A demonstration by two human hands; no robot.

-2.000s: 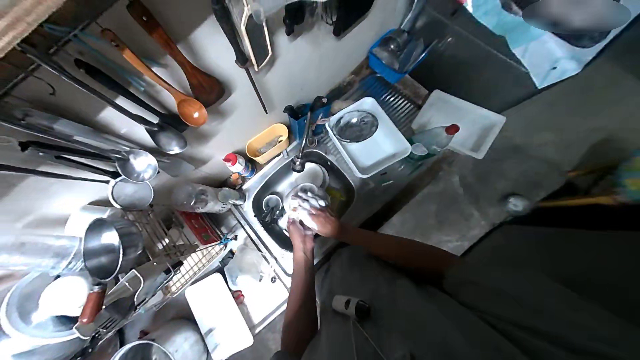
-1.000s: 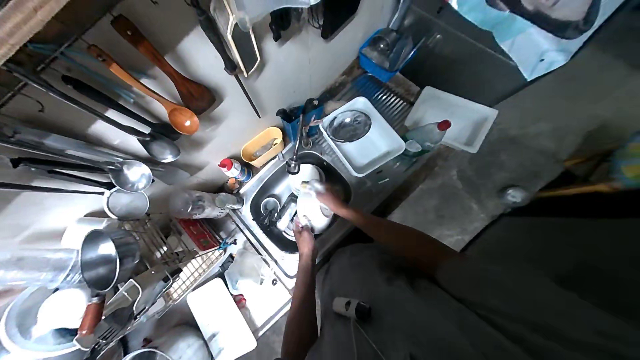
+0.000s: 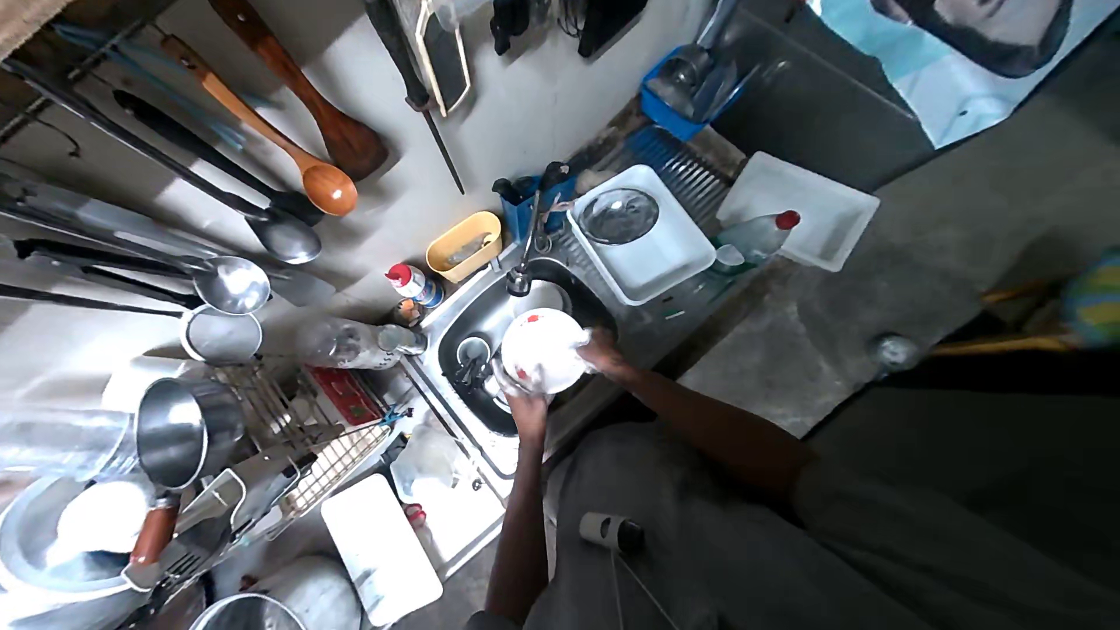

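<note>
Over a stainless steel sink (image 3: 448, 337), a white plate (image 3: 544, 348) with red marks is between my two hands. My left hand (image 3: 525, 398) grips its lower left edge, with foam on the fingers. At the plate's right edge is my right hand (image 3: 600, 352), white foam or a soapy pad at its fingertips; which of these cannot be told. A cup (image 3: 473, 351) and some dark utensils lie in the basin, left of the plate. Another dish (image 3: 541, 299) sits partly hidden behind it. The faucet (image 3: 519, 280) hangs above the basin's far edge.
Beyond the sink stand a yellow container (image 3: 465, 247) and a red-capped bottle (image 3: 415, 284). To the right are a white basin (image 3: 687, 262) holding a glass lid (image 3: 619, 216), a clear bottle (image 3: 759, 236) and a white tray (image 3: 840, 223). A dish rack (image 3: 341, 459) is at left.
The plate is now raised and faces the camera between my hands; one second ago it was lower in the sink. Two seconds ago my hands were close together in white foam.
</note>
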